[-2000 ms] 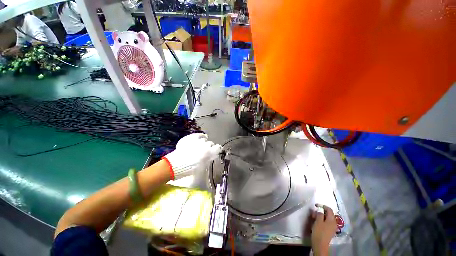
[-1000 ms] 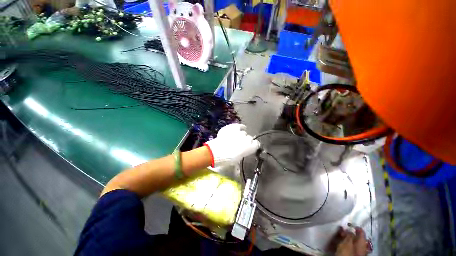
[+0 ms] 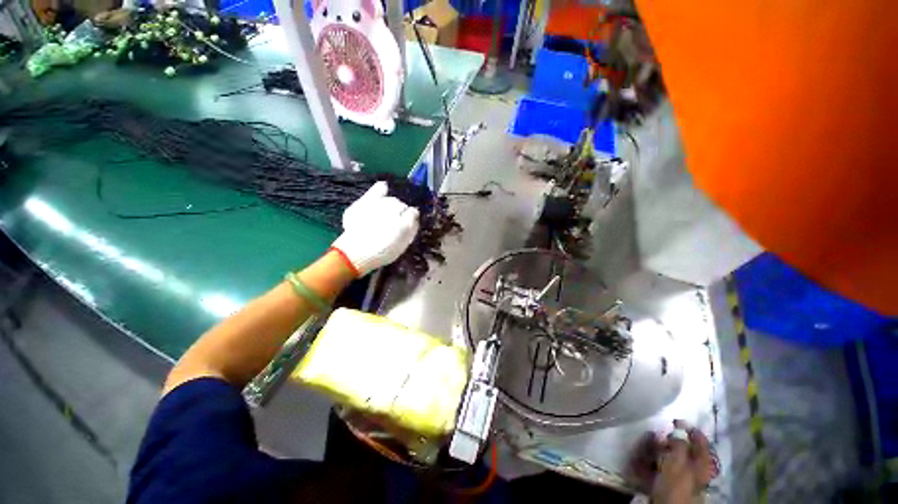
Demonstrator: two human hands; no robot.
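My left hand, in a white glove with a red cuff, is at the dark ends of the black cable bundle; its fingers are bent, and whether they grip a cable is hidden. My right hand is blurred at the machine table's right front corner, with a small white patch on one finger; its grip is unclear. A silver clamp mechanism spans the round metal plate. A narrow silver slide stands at the plate's left side.
A yellow wrapped block is beside the slide, near my left forearm. A large orange cover fills the upper right. The green bench is left, with a pig-faced fan behind. Blue bins stand beyond the table.
My left hand has moved from the plate's left edge back to the cable bundle. The black-and-orange hoop is out of view, and the clamp mechanism now shows over the plate. My right hand stays near the corner.
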